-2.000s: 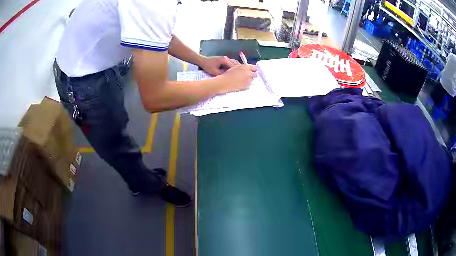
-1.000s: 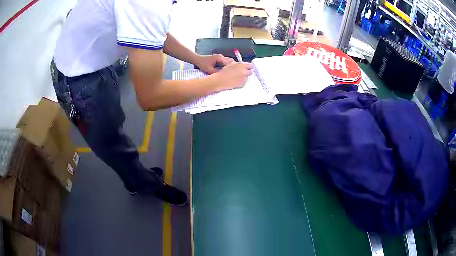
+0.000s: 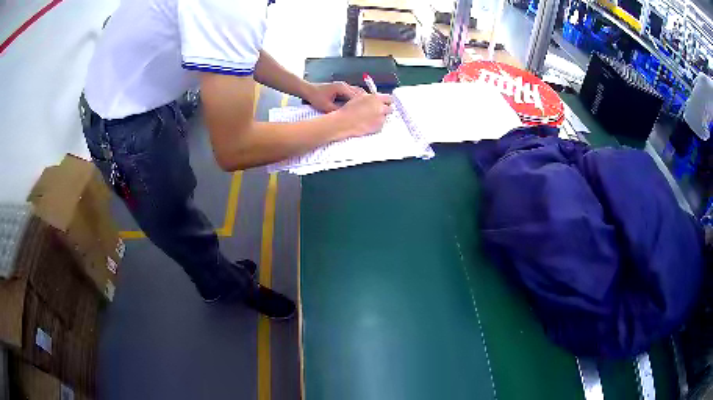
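Neither my left hand nor my right hand is in view. The green-topped bench (image 3: 375,273) lies nearest in front of me. A dark blue cloth bundle (image 3: 586,242) lies crumpled on its right side. An open logbook (image 3: 461,113) with white pages lies at the far end of the bench. Another person's hand (image 3: 363,114) holds a pen (image 3: 370,83) with a red end over the left pages, and the other hand rests on the paper. The pen's tip is too small to make out.
The other person (image 3: 168,86) leans over the bench's left edge. A red disc (image 3: 520,94) with white lettering lies behind the papers. A black slotted rack (image 3: 621,101) stands at the far right. Cardboard cartons (image 3: 78,211) stand on the floor at the left. Metal posts rise behind the bench.
The whole view has shifted slightly, so the bench and papers sit a little further left than two seconds ago. The other person's writing hand has moved slightly over the page.
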